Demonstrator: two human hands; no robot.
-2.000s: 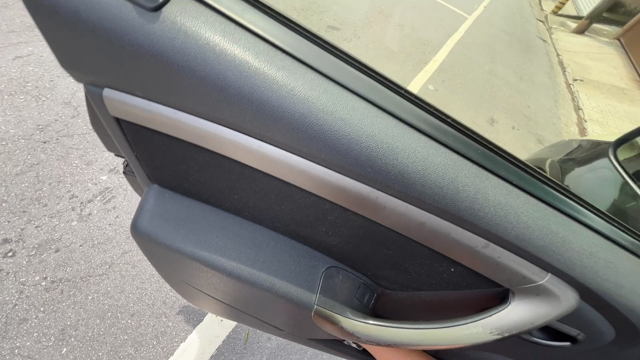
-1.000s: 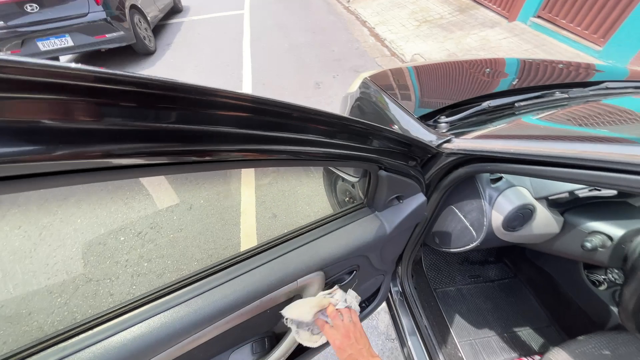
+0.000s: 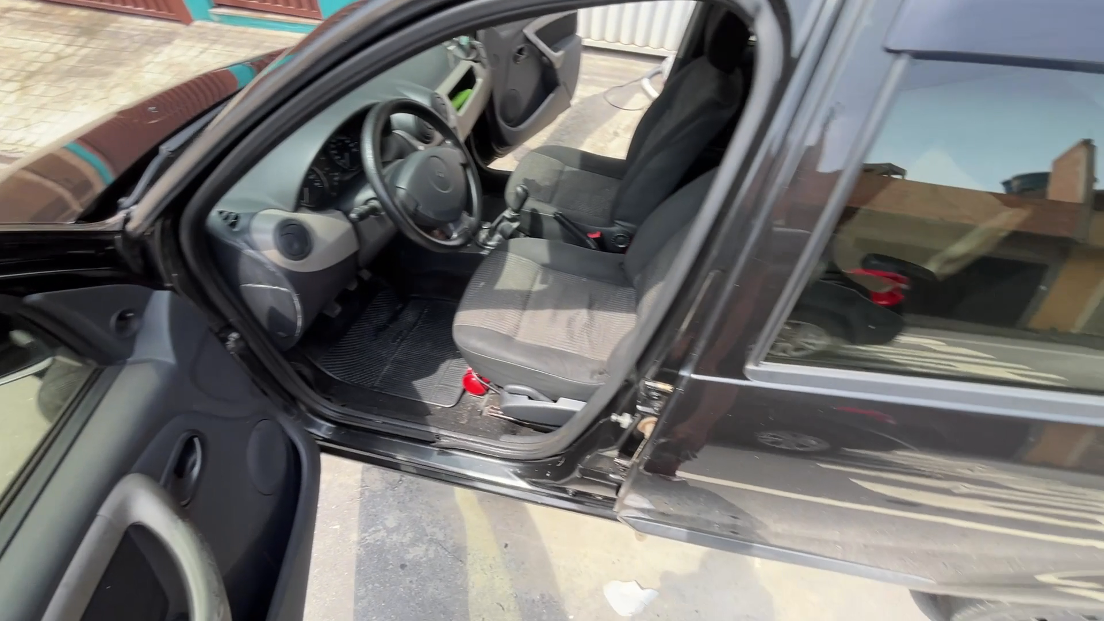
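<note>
Neither of my hands shows in the head view, and no cloth is seen in a hand. The black car's front door point(image 3: 233, 423) stands open at the lower left, its grey pull handle point(image 3: 159, 526) near the bottom edge. Through the doorway are the steering wheel point(image 3: 435, 185), the grey fabric driver's seat point(image 3: 548, 297) and a black rubber floor mat point(image 3: 392, 345). A red object point(image 3: 474, 382) lies low beside the seat base. Past them is the gear lever point(image 3: 517, 200).
The door sill point(image 3: 448, 461) runs along the doorway's bottom. A closed rear door point(image 3: 819, 483) fills the right side. The passenger door point(image 3: 528, 78) is open across the cabin. A whitish piece point(image 3: 630, 597) lies on the pavement.
The view has swung right, from the door panel to the cabin and rear door. One second ago a hand held a pale cloth at the front door panel; that hand is out of view now.
</note>
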